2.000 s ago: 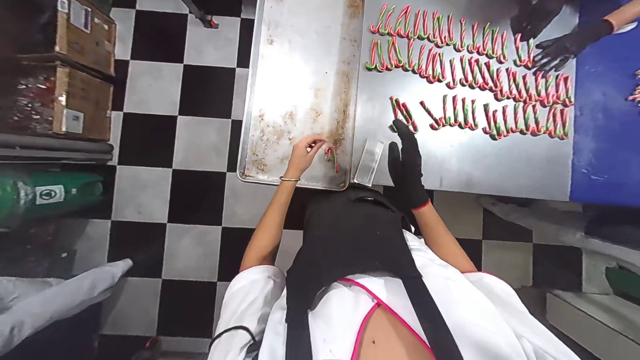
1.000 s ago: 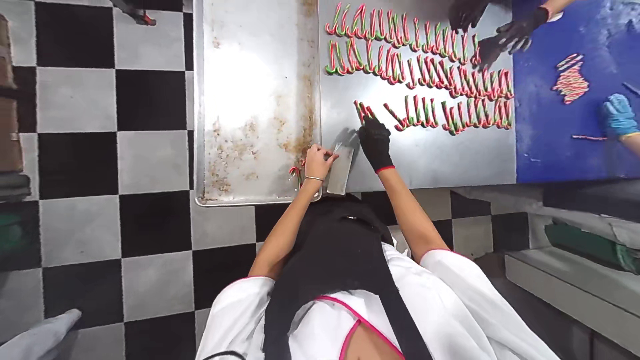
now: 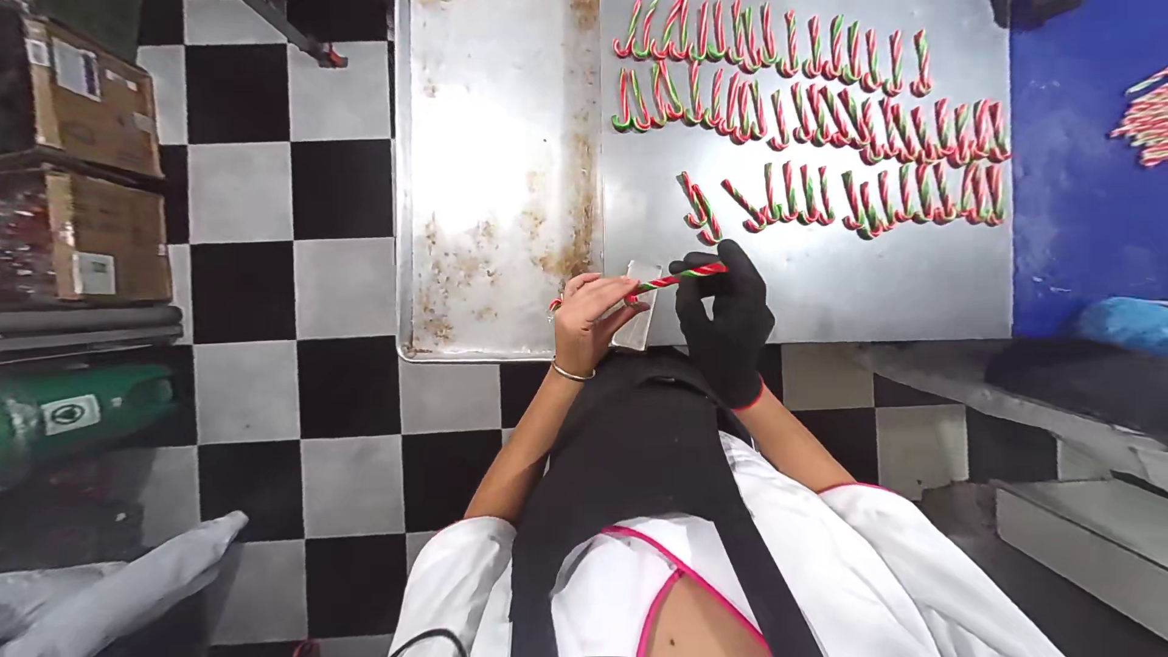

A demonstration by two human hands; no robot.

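Observation:
My left hand (image 3: 593,318), bare with a bracelet at the wrist, grips the left end of a red, green and white candy cane (image 3: 677,278). The cane lies nearly level over a clear plastic box or sleeve (image 3: 637,319) at the table edge. At its right end, my right hand (image 3: 725,319), in a black glove, pinches it between the fingers. Another red bit, perhaps a cane's end, pokes out left of my left hand. Just above my right hand, a few loose candy canes (image 3: 701,208) rest on the metal table (image 3: 876,283). Rows of candy canes (image 3: 812,114) cover its upper part.
A stained metal sheet tray (image 3: 488,210) adjoins the table on the left. To the right is a blue surface (image 3: 1058,164) with a pile of striped sticks (image 3: 1145,123) and part of a blue-gloved hand (image 3: 1127,321). Cardboard boxes (image 3: 109,228) stand at far left.
My right hand has moved from the loose canes back toward my left hand, and a candy cane now spans both hands. The co-worker's black-gloved hands have mostly left the view.

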